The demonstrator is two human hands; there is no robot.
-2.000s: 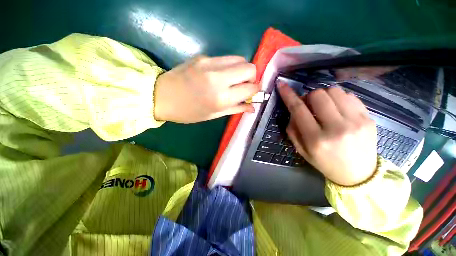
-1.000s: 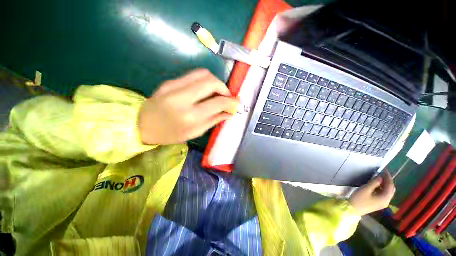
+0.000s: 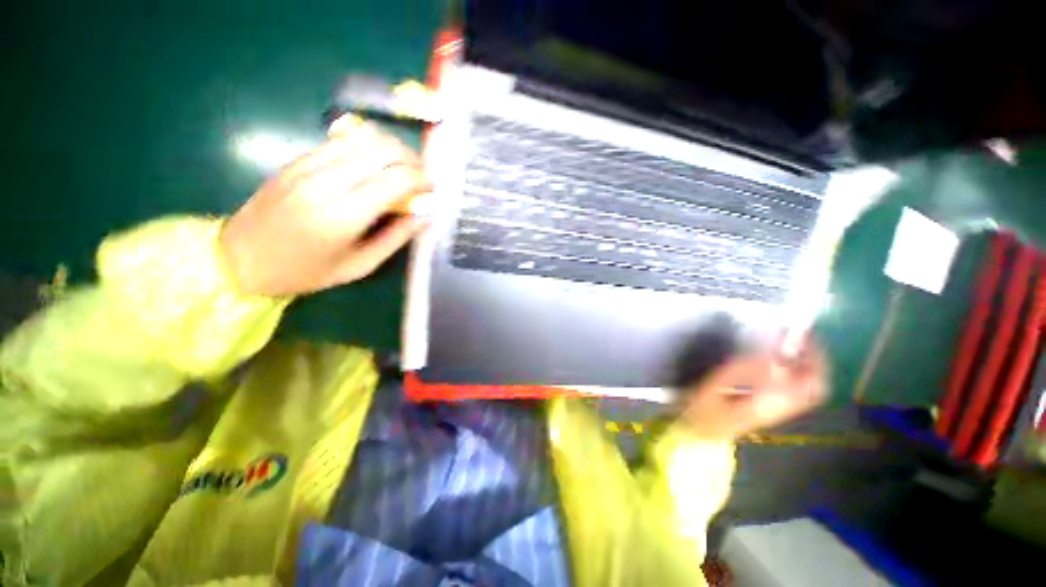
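Note:
A grey laptop (image 3: 551, 327) with black keys stands open in front of me, blurred, its dark screen at the top. It rests on a white liner and a red tray (image 3: 493, 391). My left hand (image 3: 327, 212) is at the laptop's left edge, fingertips against the side; whether they grip a small stick is hidden by blur. A dark and yellow stick (image 3: 384, 99) juts out at the left edge just above that hand. My right hand (image 3: 763, 384) is blurred at the laptop's front right corner, fingers bent near a small pale piece; its hold is unclear.
A white card (image 3: 921, 250) lies on the green bench (image 3: 172, 126) at right, beside a thin brown strip. Red trays (image 3: 993, 350) stand upright at far right. Yellow floor marking and a pale box with a blue edge (image 3: 803, 555) show below the bench at lower right.
The view has swung, so the laptop sits further left and more level. My left hand has moved up beside the stick on the left edge. My right hand has left the keyboard for the right corner.

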